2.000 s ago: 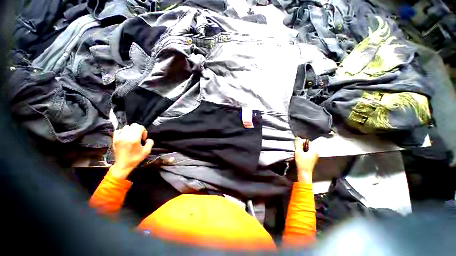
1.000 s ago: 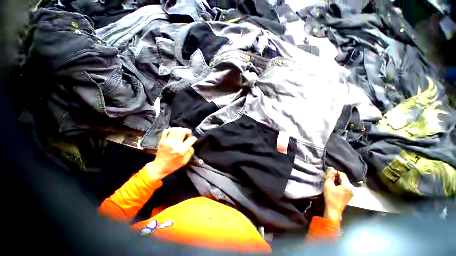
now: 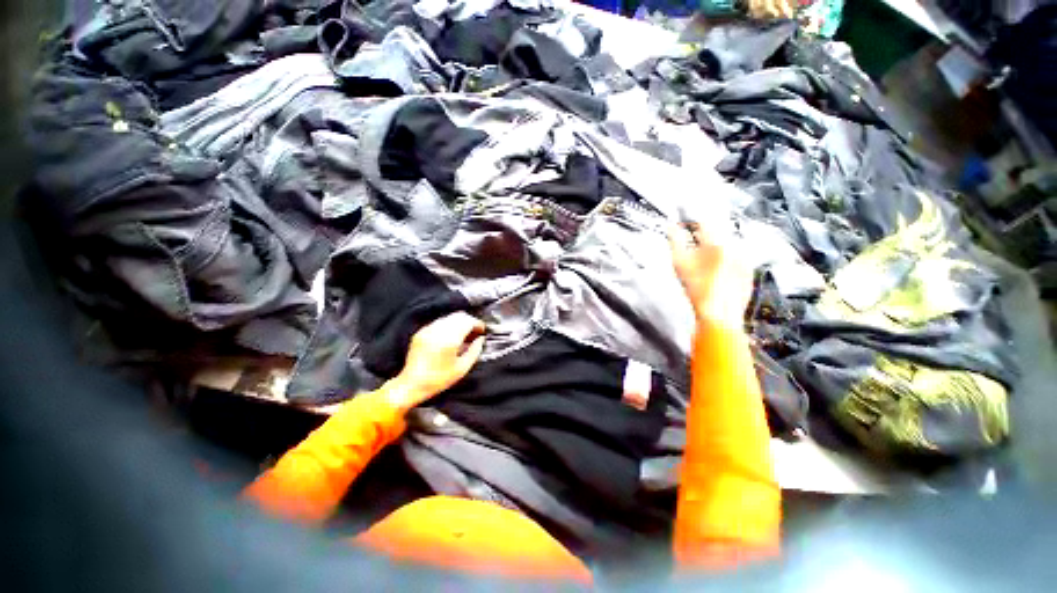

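A washed grey and black denim jacket [image 3: 614,278] lies spread in front of me, its lower part hanging over the table edge toward my lap. A small pale and pinkish label [image 3: 636,385] shows on its black cloth. My left hand [image 3: 443,354] pinches the cloth near the seam between grey and black. My right hand [image 3: 705,264] is over the bright grey upper part, fingers bent. A small dark thing shows at its fingertips; I cannot tell what it is, or whether the fingers grip cloth.
A garment pile [image 3: 220,243] lies left and behind. Yellow-green embroidery [image 3: 927,405] shows on dark cloth at the right. The white table edge [image 3: 829,466] shows at the lower right. Part of a person in coloured clothing [image 3: 800,14] shows at the top.
My right hand has moved from the jacket's lower right edge up onto its bright grey part. My left hand has moved right, onto the cloth near the seam. The view has shifted.
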